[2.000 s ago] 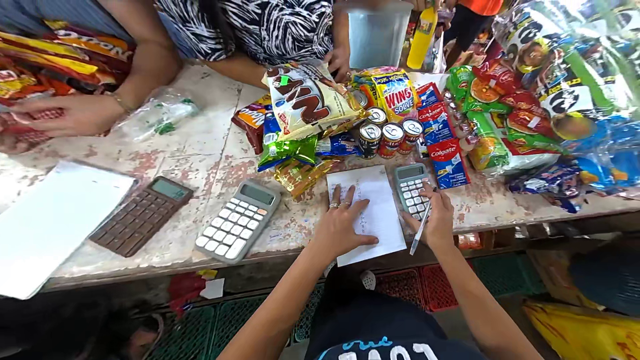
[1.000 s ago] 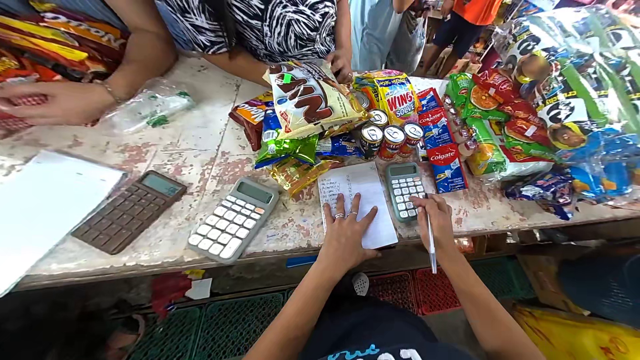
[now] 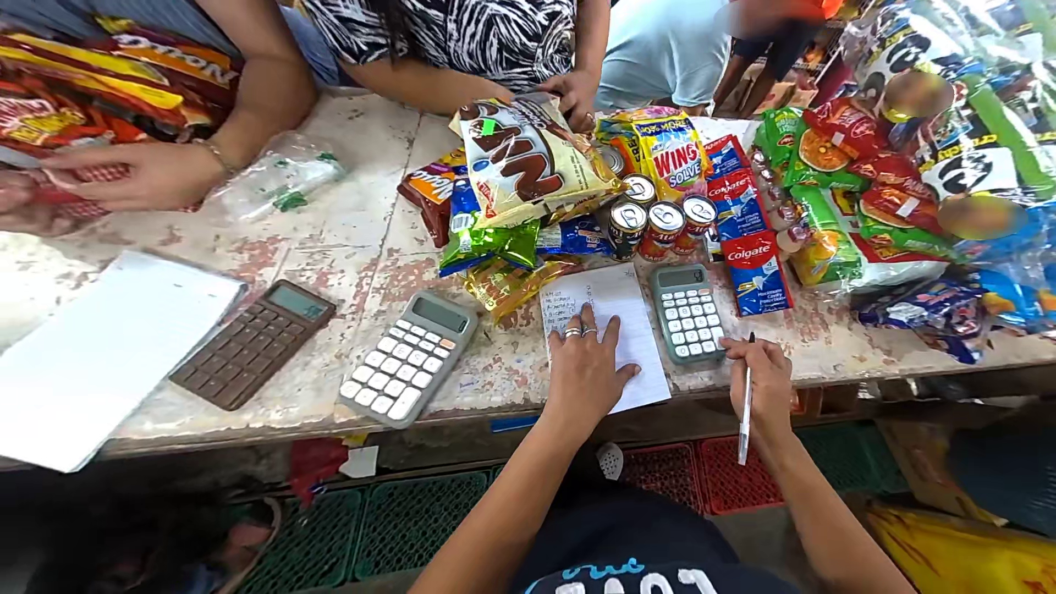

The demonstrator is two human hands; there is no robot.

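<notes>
My left hand [image 3: 587, 363], with rings on its fingers, lies spread on a sheet of paper [image 3: 639, 330] that bears handwriting. A pen [image 3: 747, 404] is held in my right hand [image 3: 763, 379], tip up past the fingers, while a fingertip touches the lower right edge of a small grey-green calculator [image 3: 687, 313] beside the paper. Left of the paper lies a larger calculator with white keys [image 3: 407, 359]. Beyond the paper stand several drink cans [image 3: 664, 223], a Wing detergent pack [image 3: 670, 153], Colgate toothpaste boxes [image 3: 752, 264] and a cream-coloured snack bag [image 3: 528, 161].
A brown calculator [image 3: 252, 342] and a white paper pad [image 3: 107, 346] lie on the worn table [image 3: 330, 239] at left. A crumpled plastic bag [image 3: 280, 177] lies near another person's hand [image 3: 148, 173]. Plastic-wrapped packs [image 3: 874, 239] crowd the right. Crates [image 3: 425, 516] sit below the table.
My right hand has moved from the calculator's upper keys to its lower right edge, still with the pen. My left hand stays on the paper.
</notes>
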